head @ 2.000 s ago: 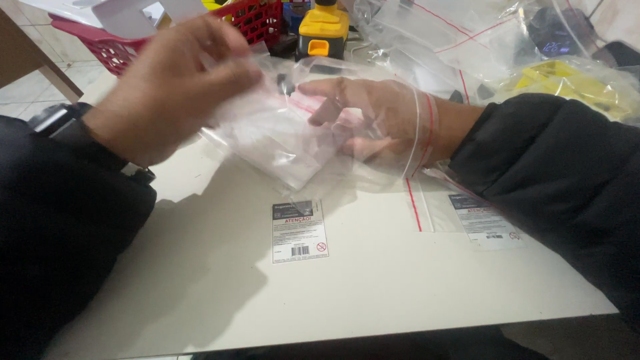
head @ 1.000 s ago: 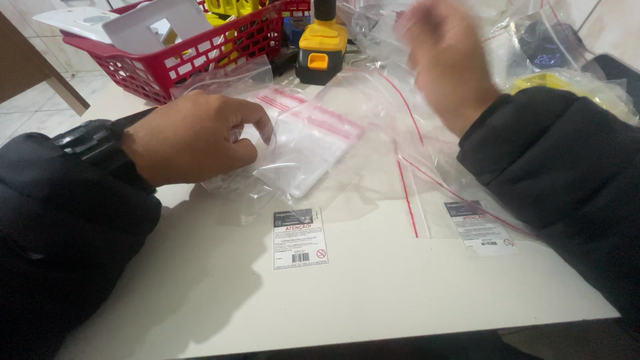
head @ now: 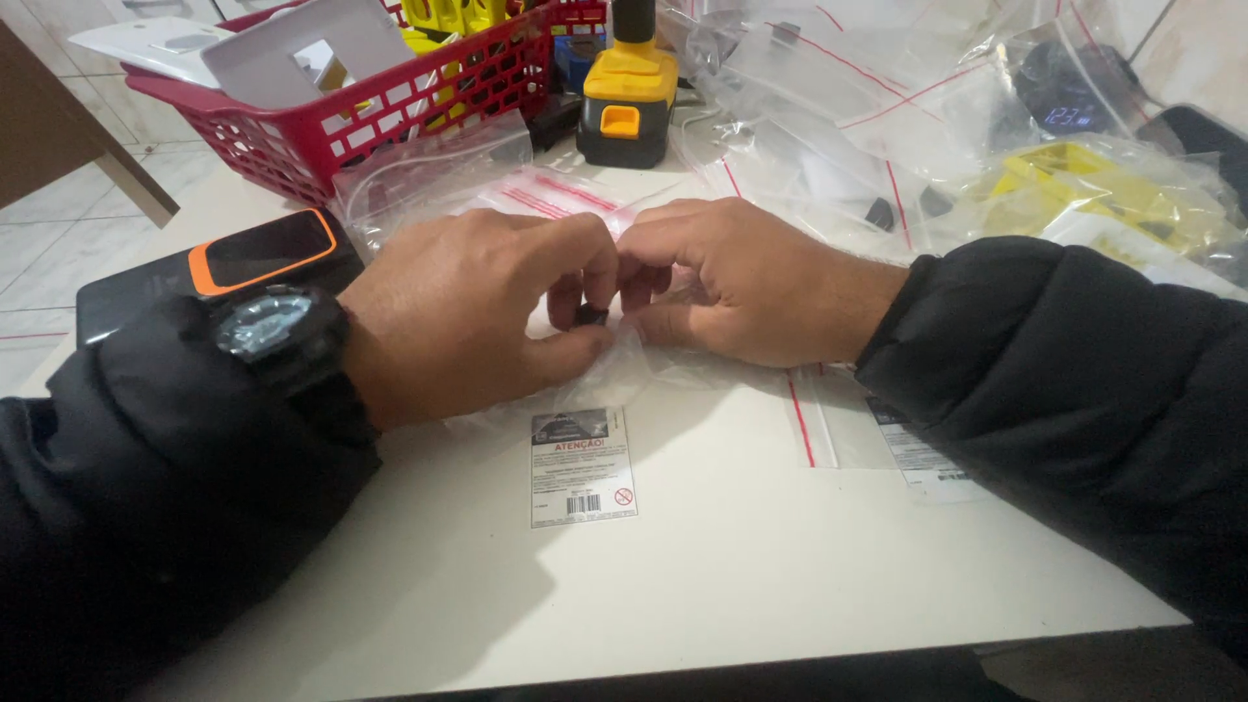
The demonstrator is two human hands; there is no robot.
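Note:
My left hand [head: 478, 302] and my right hand [head: 751, 278] meet over a clear plastic zip bag [head: 653, 366] at the middle of the white table. A small black piece [head: 590, 314] shows between the left thumb and fingers. The right thumb and fingers pinch the bag's film close beside the left fingertips. Just below the hands a printed warning label [head: 583, 468] lies flat, and a second label [head: 916, 448] is partly under the right sleeve. Red-striped bag edges [head: 551, 195] stick out behind the hands.
A red plastic basket [head: 341, 146] with white plates and yellow parts stands at the back left. Beside it is a yellow-and-black cordless tool [head: 629, 97]. Clear zip bags [head: 819, 107], some over yellow parts [head: 1082, 190], cover the back right. A black case with orange trim [head: 210, 258] lies left.
My right hand has come down from its raised place to the bag, beside my left hand. The black piece now shows in the left fingers. The view has shifted, and the black case shows at left.

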